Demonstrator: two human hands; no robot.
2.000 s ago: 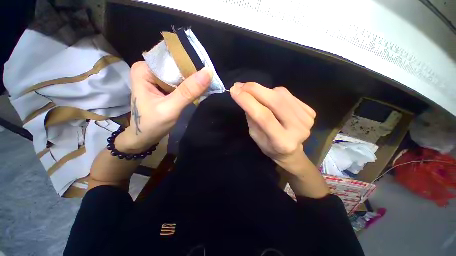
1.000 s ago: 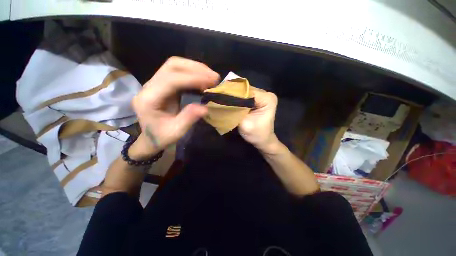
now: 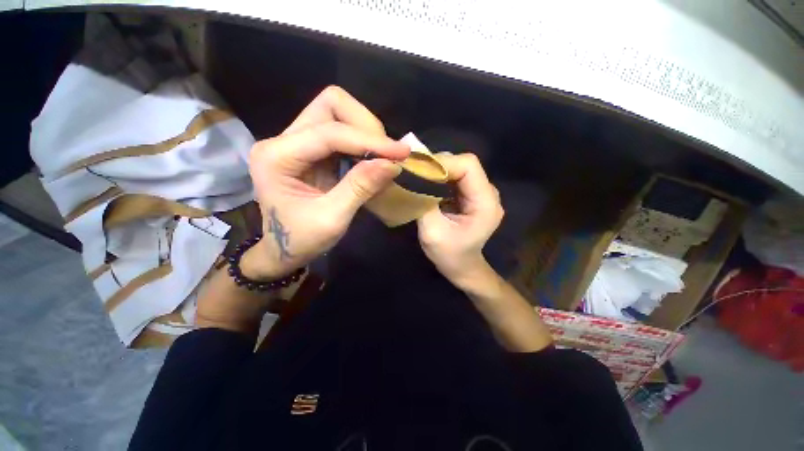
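A tan-and-navy pocket or flap piece (image 3: 401, 205) is held above the dark-clothed lap, tan side showing, with a curled tan edge and a small white corner at its top. My left hand (image 3: 322, 167) pinches its left side between thumb and index fingertip. My right hand (image 3: 463, 211) grips its right side, fingers curled around it. The navy strip is mostly hidden between the hands. No tool can be made out.
The white table edge (image 3: 529, 75) curves above the hands. White fabric with tan strips (image 3: 150, 167) hangs at left. At right are a cardboard box (image 3: 696, 273) with white scraps (image 3: 630, 277), a red-and-white printed box (image 3: 608, 339) and a red plastic bag (image 3: 763, 308).
The piece showed white, navy and tan in my left hand; now its tan side shows and both hands hold it. My left fingers, apart one second ago, have closed on its left side.
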